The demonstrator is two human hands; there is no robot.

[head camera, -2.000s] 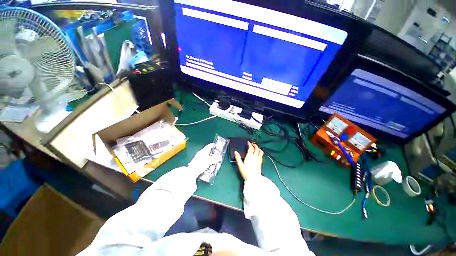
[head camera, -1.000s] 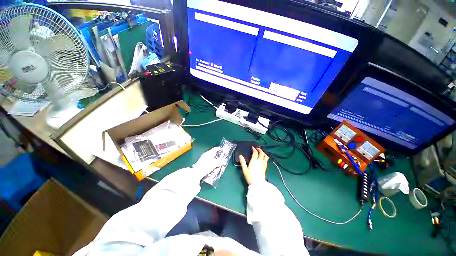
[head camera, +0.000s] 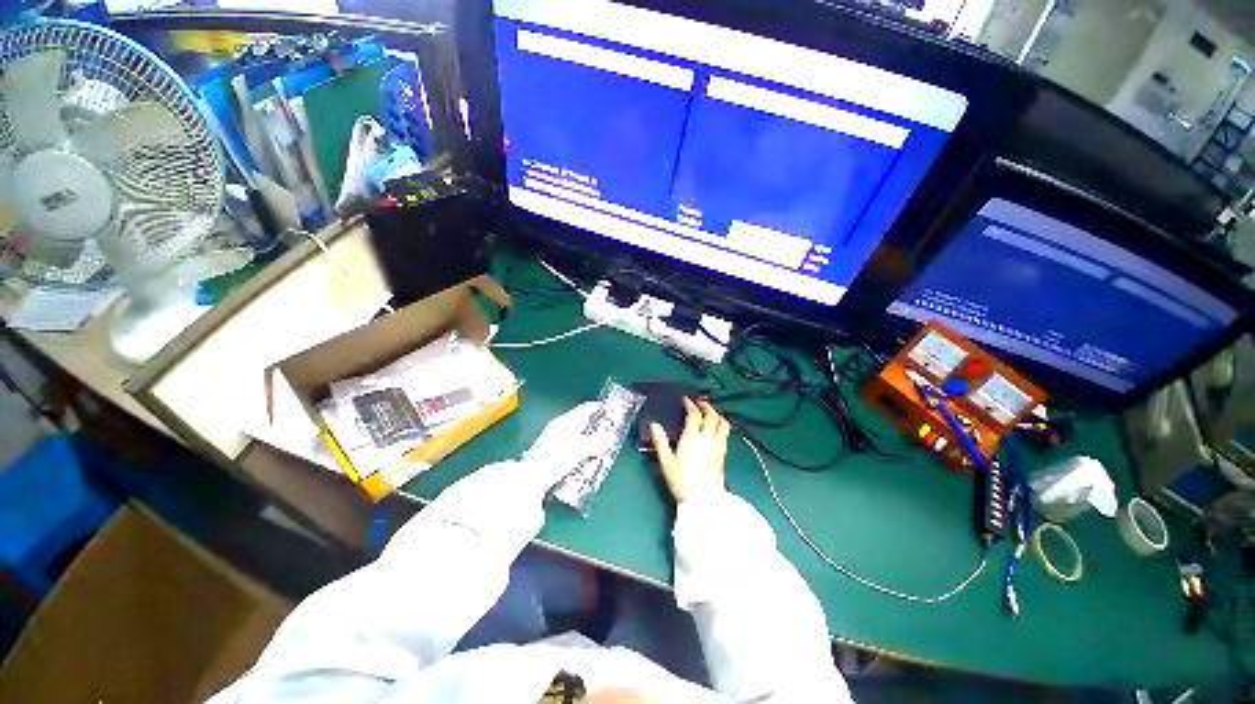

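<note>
My gloved left hand (head camera: pixel 567 437) rests on the green bench and holds a clear plastic bag with a dark, narrow remote control (head camera: pixel 595 447). My bare right hand (head camera: pixel 695 447) lies on the right side of the flat black set-top box (head camera: pixel 663 413), fingers around its edge. A pale cable (head camera: pixel 798 525) curves from near the box to the right. The large monitor (head camera: pixel 730 138) shows a blue screen. An open yellow-and-brown retail box (head camera: pixel 438 451) at the left holds bagged items and printed paper.
An orange-brown test fixture (head camera: pixel 950 392) with leads, crumpled white material (head camera: pixel 1076 487) and tape rolls (head camera: pixel 1142 527) are at the right. A white power strip (head camera: pixel 658 325) and black cables lie below the monitor. A white fan (head camera: pixel 83 193) and a brown carton (head camera: pixel 145 612) are at the left.
The camera view has shifted slightly. My hands, the bag and the set-top box stay in about the same places on the bench.
</note>
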